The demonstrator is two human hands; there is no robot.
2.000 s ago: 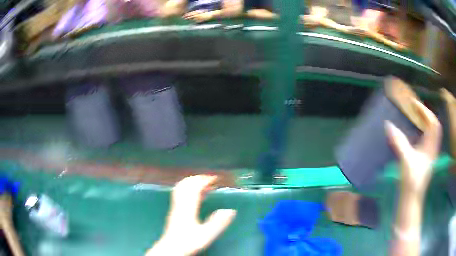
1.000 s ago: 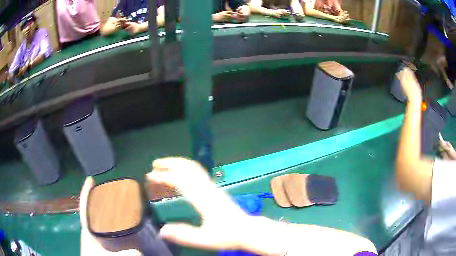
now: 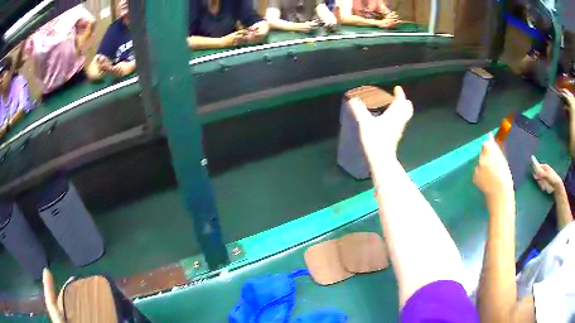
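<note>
A grey speaker unit with a wood-grain top (image 3: 91, 301) is at the lower left, cut off by the bottom edge. My left hand (image 3: 52, 296) is at its left side; only part of it shows, the rest hidden or out of view. Another grey speaker unit (image 3: 351, 146) with a wood-grain top stands upright on the dark green belt. My right hand (image 3: 383, 126) reaches over its near right edge, thumb and finger spread; contact is unclear. A blue cloth (image 3: 268, 299) lies bunched on the green bench (image 3: 195, 306).
Two brown plates (image 3: 329, 260) lie beside the cloth. Two speakers (image 3: 70, 224) stand at far left, another (image 3: 474, 96) at back right. A green post (image 3: 183, 139) rises in front of the belt. A neighbour's hand (image 3: 493, 169) holds an orange-headed tool near a speaker (image 3: 521, 148).
The view has turned right. My right hand has moved away from the near speaker and out to the one on the belt. The near speaker now sits lower and further left in view.
</note>
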